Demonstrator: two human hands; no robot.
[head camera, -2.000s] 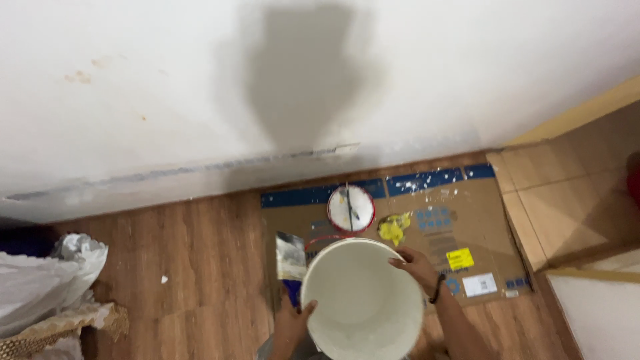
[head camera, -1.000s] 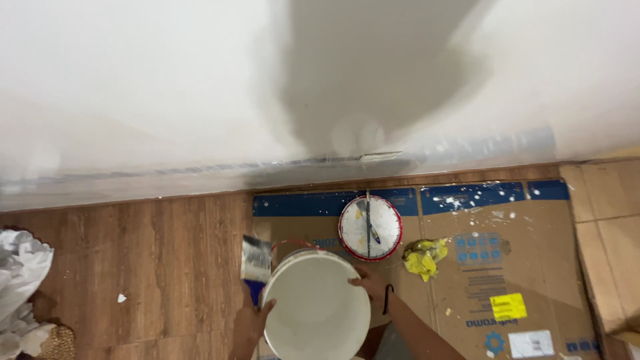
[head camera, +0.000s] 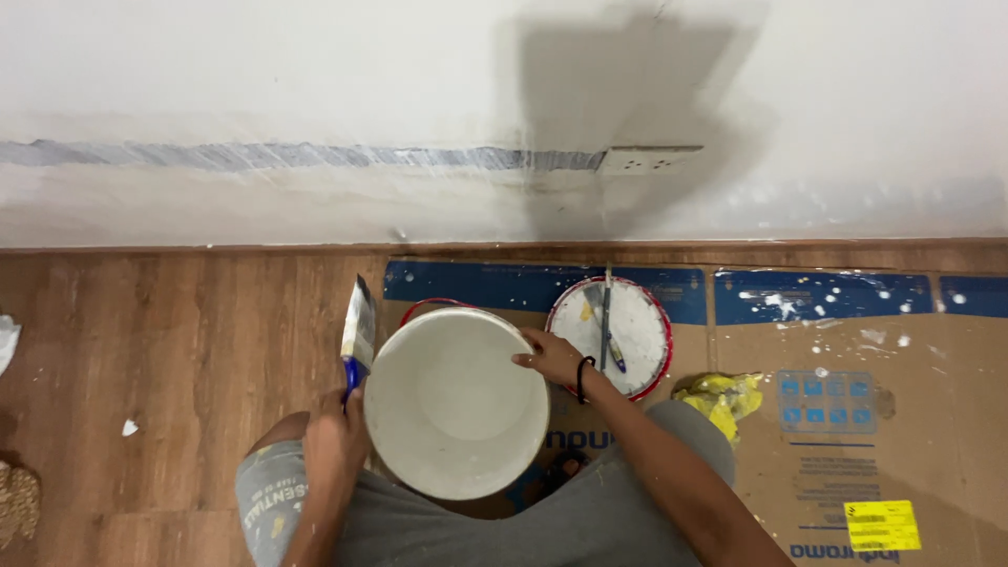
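My left hand (head camera: 337, 437) grips the blue handle of a wide paintbrush (head camera: 359, 327), its bristles pointing up toward the wall. Between my knees is a white plastic bucket (head camera: 465, 402) with pale paint or residue inside and a red handle behind its rim. My right hand (head camera: 557, 358) holds the bucket's rim at the upper right, thumb inside; a dark band is around the wrist. Just beyond that hand, a round white lid with a red edge (head camera: 650, 327) lies on the cardboard, with a smaller blue-handled brush (head camera: 617, 353) and a thin stick (head camera: 605, 315) across it.
Flattened, paint-spattered cardboard (head camera: 740, 472) covers the wooden floor (head camera: 197, 378) at the right. A crumpled yellow bag or cloth (head camera: 723, 400) lies beside the lid. Ahead, the white wall (head camera: 315, 71) has a grey strip (head camera: 315, 156) leading to an electrical outlet (head camera: 650, 161).
The view has shifted and moved nearer the wall, now showing my legs around the bucket. Both frames from before show the same hold on bucket and brush.
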